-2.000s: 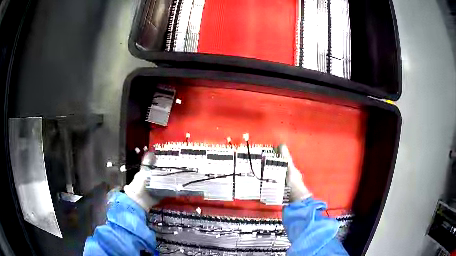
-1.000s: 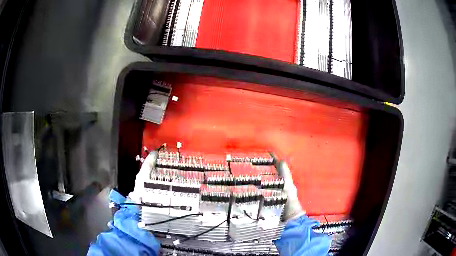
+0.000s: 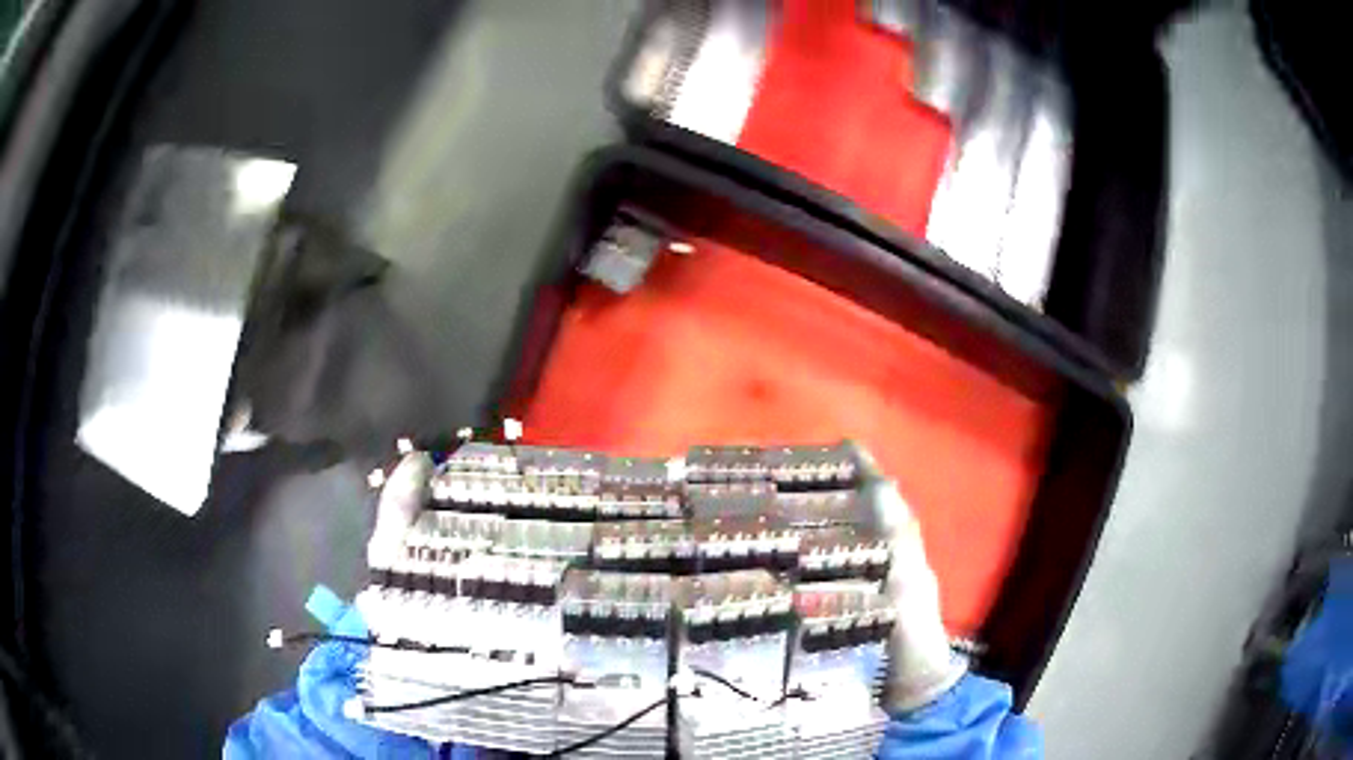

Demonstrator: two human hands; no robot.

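Observation:
A block of short heatsink assemblies, several side by side and several rows deep, is squeezed between my two gloved hands in front of me. Their black parts and pins face up and away, the silver fins towards me. Thin black sensor leads with small white connectors hang across the fins and stick out left. My left hand presses the left end, partly hidden. My right hand presses the right end. Behind and below the block is the black bin with its red liner sheet.
One short heatsink assembly lies in the bin's far left corner. A second black bin behind holds rows of heatsinks beside a red liner. A pale panel is at left. A blue sleeve shows at the right edge.
My hands gathered further rows into the held block, and it now looks larger and nearer. The view has turned, so the bins appear tilted and further right. A blue sleeve has appeared at the right.

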